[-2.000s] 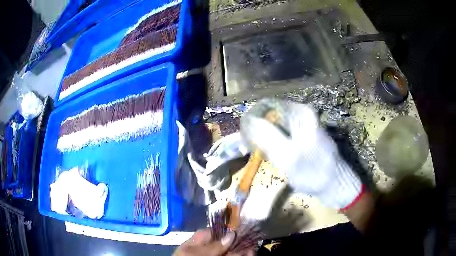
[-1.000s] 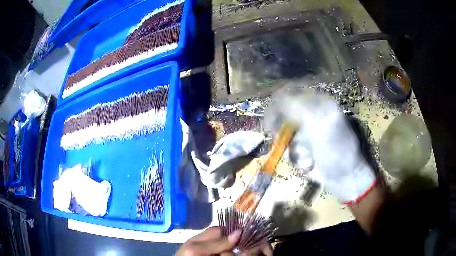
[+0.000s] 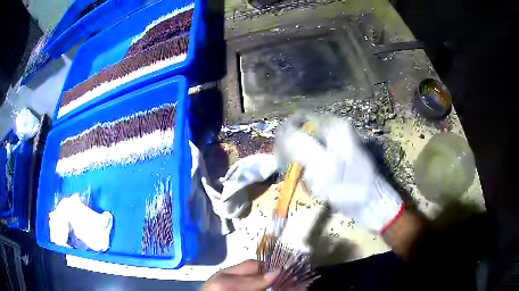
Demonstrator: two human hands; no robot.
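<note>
My right hand (image 3: pixel 341 170), in a white knit glove with a red cuff, grips a flat orange-yellow brush (image 3: pixel 289 190) over the bench. The brush points down toward me, its lower end at the tips of a fanned bundle of thin brown leads (image 3: pixel 284 262). My bare left hand (image 3: pixel 244 277) holds the bundle at the bottom edge of the picture. The hand is partly cut off there. The exact contact between brush and leads is blurred.
Blue trays (image 3: pixel 181 170) with rows of leads stand at left. A crumpled white cloth (image 3: pixel 244 179) lies between tray and glove. The solder pot (image 3: pixel 296 68) is ahead. A round dark tin (image 3: pixel 433 99) and a pale round container (image 3: pixel 444 167) sit at right. Silvery crumbs litter the bench.
The gloved hand and brush moved away to the right and then back left. The leads in my left hand are fanned wider than two seconds ago. The view shifted slightly.
</note>
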